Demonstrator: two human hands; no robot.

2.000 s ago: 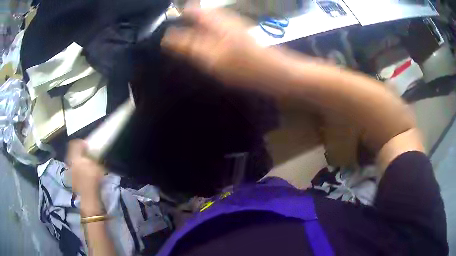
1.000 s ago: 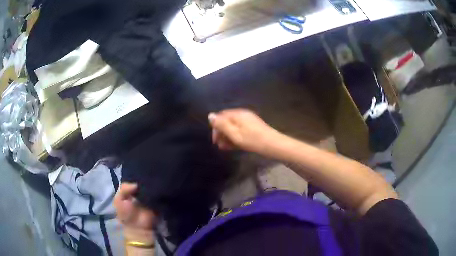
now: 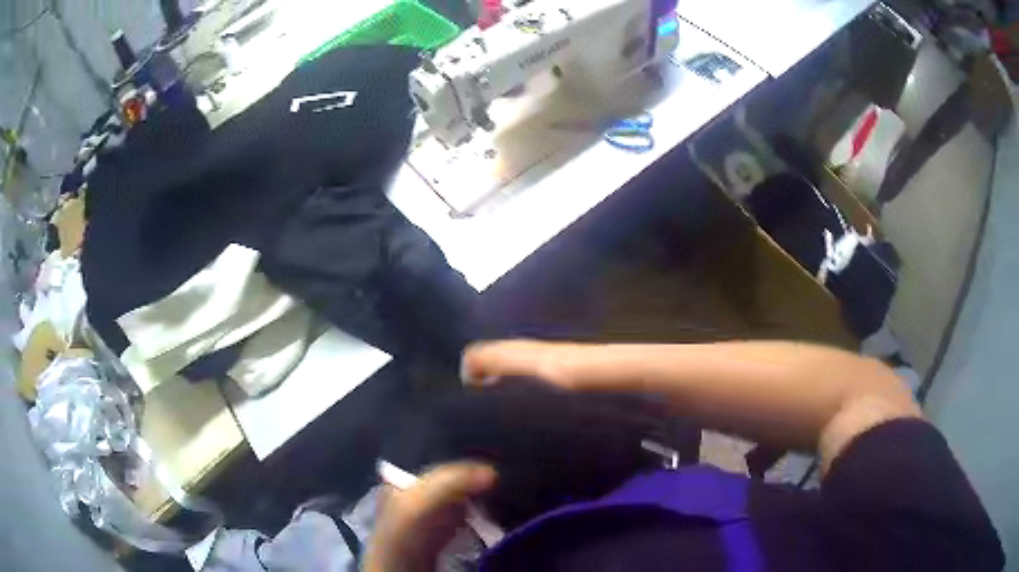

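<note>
A black garment piece (image 3: 514,441) lies over the lap. My left hand (image 3: 430,508) is at its near left edge, with a narrow white strip (image 3: 399,475) beside the fingers; the hand is slightly blurred and cut off by the lower edge. My right hand (image 3: 508,363) is on the far edge of the black cloth, its fingertips pressed on it. More black cloth (image 3: 257,179) is heaped left of the machine, with a small white rectangle outline. Cream fabric panels (image 3: 212,313) and a flat white piece (image 3: 307,391) lie left of the lap.
A white sewing machine (image 3: 548,73) stands on the white table (image 3: 481,246), with blue-handled scissors (image 3: 629,134) right of it. A green basket (image 3: 386,28) is behind. Shiny white strips (image 3: 84,425) heap at left. A cardboard box (image 3: 799,268) at right holds a black bundle (image 3: 866,285).
The view has shifted, showing the whole machine head. The black cloth raised earlier now lies lower on the lap. My left hand has moved right across the view, nearer my right hand.
</note>
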